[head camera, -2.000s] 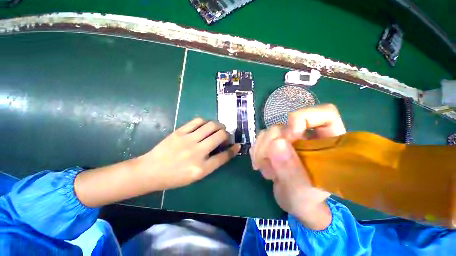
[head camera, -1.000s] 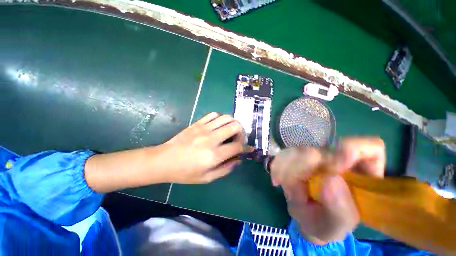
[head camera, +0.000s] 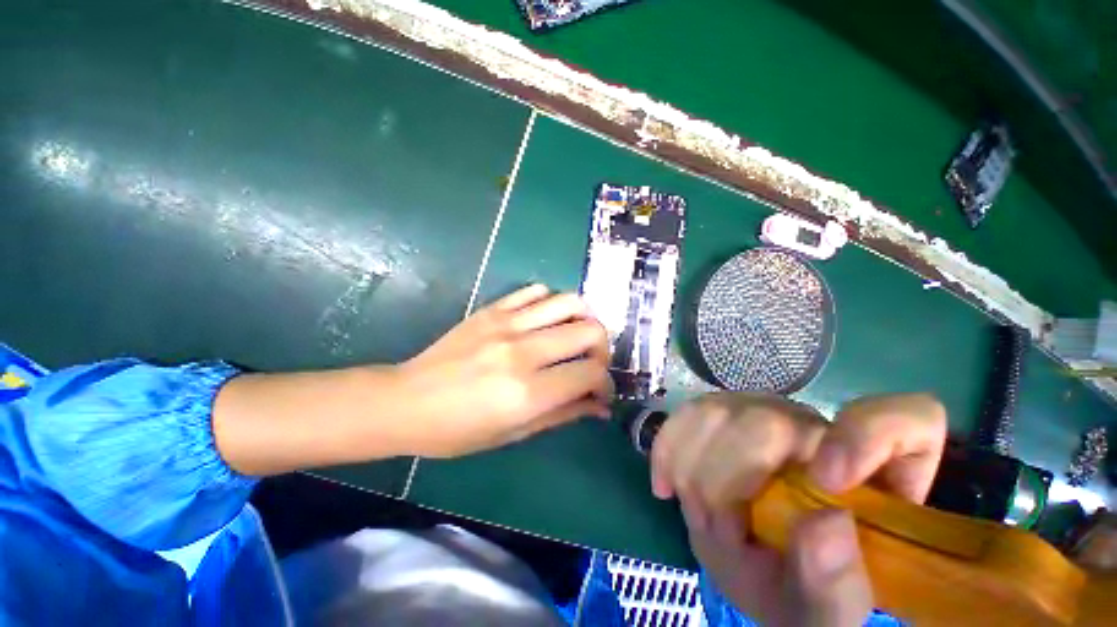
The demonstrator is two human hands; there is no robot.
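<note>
A phone assembly (head camera: 633, 288) lies on the dark green mat, its circuit board end away from me and dark strips down its pale middle. My left hand (head camera: 527, 367) rests over its lower left edge, fingertips near the lower end; what they touch is hidden. My right hand (head camera: 784, 490) is closed around the orange electric screwdriver (head camera: 968, 557). The dark round nose (head camera: 648, 429) shows just below the phone's lower right corner. Whether the bit touches the phone cannot be told. A round dish (head camera: 766, 321) with a dotted surface stands right of the phone.
A small white counter (head camera: 804, 235) lies above the dish. A chipped whitish edge (head camera: 686, 137) separates the mat from the green conveyor (head camera: 784, 74), which carries another phone assembly (head camera: 979, 172) at right. A black coiled cord (head camera: 1004, 390) and a black holder (head camera: 990, 484) are at right.
The whole view has shifted with my head. The screwdriver nose now shows below the phone's lower corner, where my right hand was higher and hid it two seconds ago. The left hand stays at the phone.
</note>
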